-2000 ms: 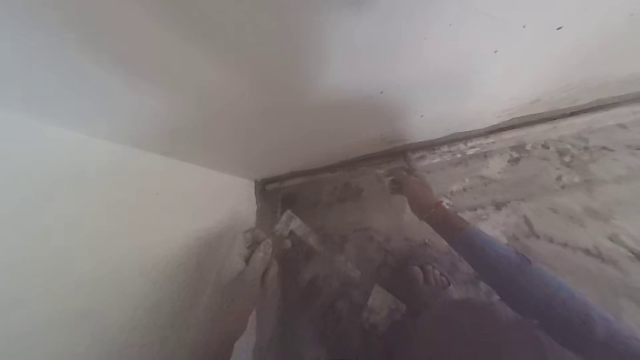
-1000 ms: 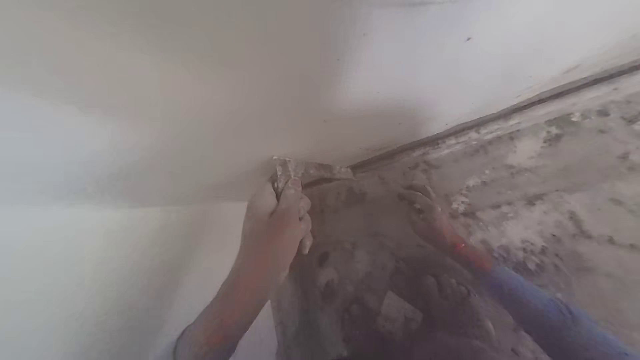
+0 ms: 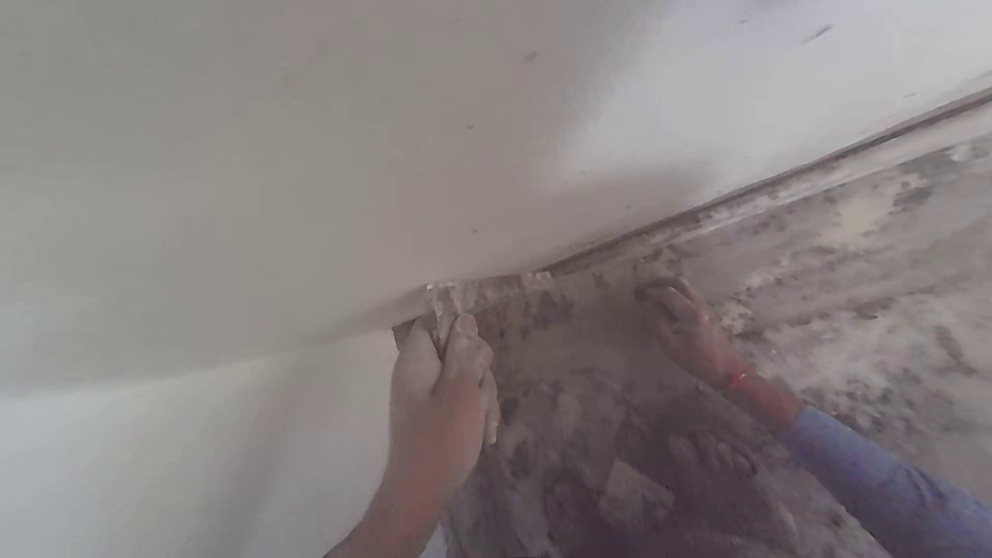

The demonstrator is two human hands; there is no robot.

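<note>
My left hand (image 3: 446, 380) grips a putty-crusted scraper (image 3: 488, 291), whose wide blade lies along the foot of the pale wall (image 3: 349, 170), near the corner. To its right, my right hand (image 3: 686, 322) has its fingers bent down at a flat grey-brown surface (image 3: 573, 333) beside the wall; whether they hold anything cannot be made out. A red band circles the right wrist, and a blue sleeve covers the forearm.
A second pale wall (image 3: 194, 457) meets the first at the left. A dark groove (image 3: 837, 159) follows the wall's foot to the right. The floor (image 3: 891, 310) is stained and patchy. A bare foot (image 3: 713, 453) and a pale flat piece (image 3: 635, 492) are at the bottom.
Two seconds ago the scraper was lower, away from the wall; my left hand has brought it up against the wall's foot. My right hand stays low near the wall.
</note>
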